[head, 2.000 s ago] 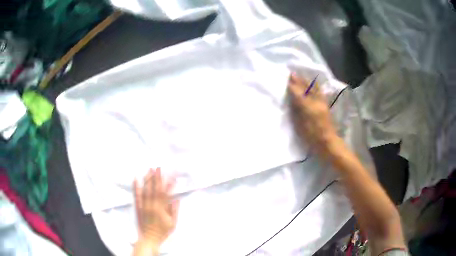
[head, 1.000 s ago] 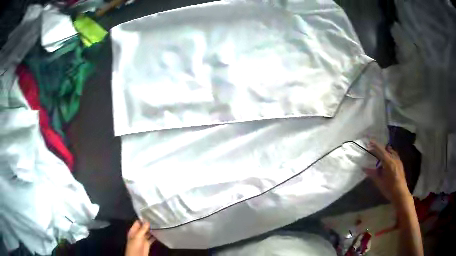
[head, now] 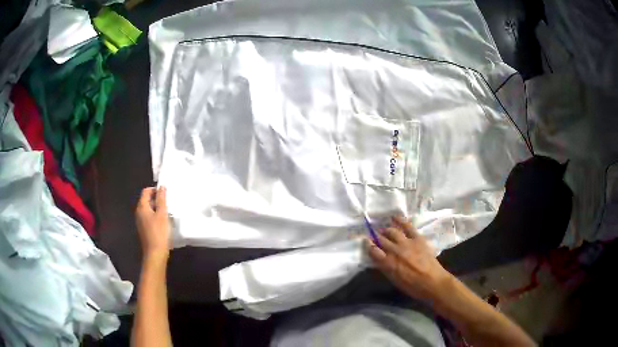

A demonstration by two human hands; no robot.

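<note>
A white jacket [head: 271, 135] lies spread on the dark tabletop. A thin dark piping line [head: 305, 42] runs along its front edge near the top. A chest pocket [head: 369, 152] with an embroidered logo [head: 395, 152] is on the upper front panel. A sleeve [head: 291, 281] lies along the near side. My left hand [head: 154, 215] pinches the jacket's lower left edge. My right hand [head: 403, 257] holds a blue-violet marking pen [head: 372, 231] and rests on the fabric below the pocket; its grip is partly hidden.
A pile of white garments [head: 47, 251] lies at the left, beside green cloth [head: 78, 98], a red strip [head: 51, 162] and a lime scrap [head: 116, 30]. More pale garments [head: 566, 115] hang or lie at the right. A pale grey-white cloth [head: 359, 329] is at the bottom edge.
The near front panel has been turned over away from me, so its piped edge now lies near the top and the pocket, logo and sleeve show. My right hand has moved left.
</note>
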